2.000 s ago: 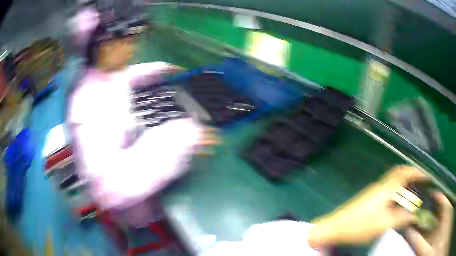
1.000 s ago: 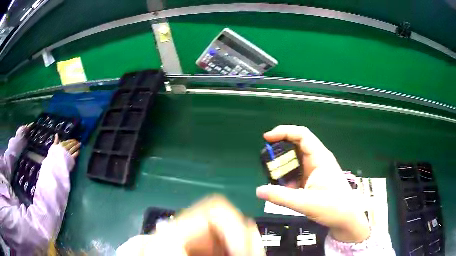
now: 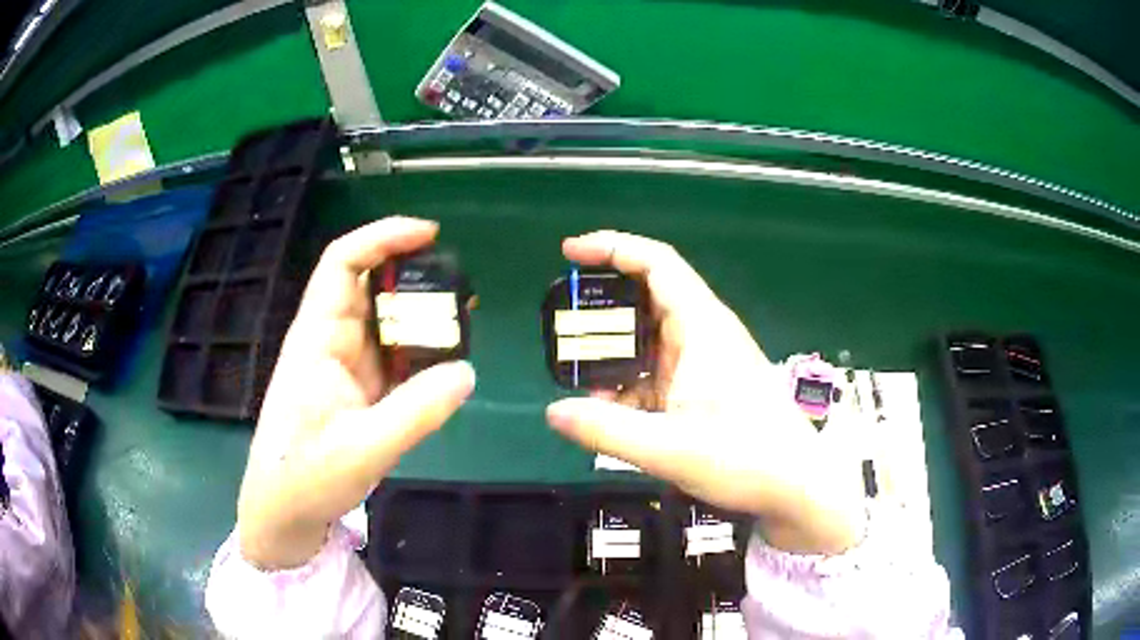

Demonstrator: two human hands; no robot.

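My left hand (image 3: 356, 363) grips a square smartwatch unit (image 3: 420, 318) by its edges. Its dark screen shows a red stripe and pale yellow bars. My right hand (image 3: 675, 375) grips another square smartwatch unit (image 3: 594, 330), whose screen shows a blue line and two pale yellow bars. The two units are held upright side by side, apart, above the bench. Below them lies a black compartment tray (image 3: 466, 578). Two of its upper pockets at the left are empty; other pockets hold watch units, several with lit pale bars. My hands and sleeves hide part of the tray.
An empty black tray (image 3: 244, 278) lies at the left. A side tray (image 3: 1028, 473) is at the right. A white paper sheet (image 3: 903, 431) holds a pink-and-black watch-like item (image 3: 813, 390). A calculator (image 3: 516, 65) is behind the metal rail (image 3: 700, 170). A coworker's pink sleeve (image 3: 31, 506) shows far left.
The view has turned from the coworker to the tray in front. My left hand, blurred low before, is now raised holding a unit. My right hand and its unit appear further left and higher.
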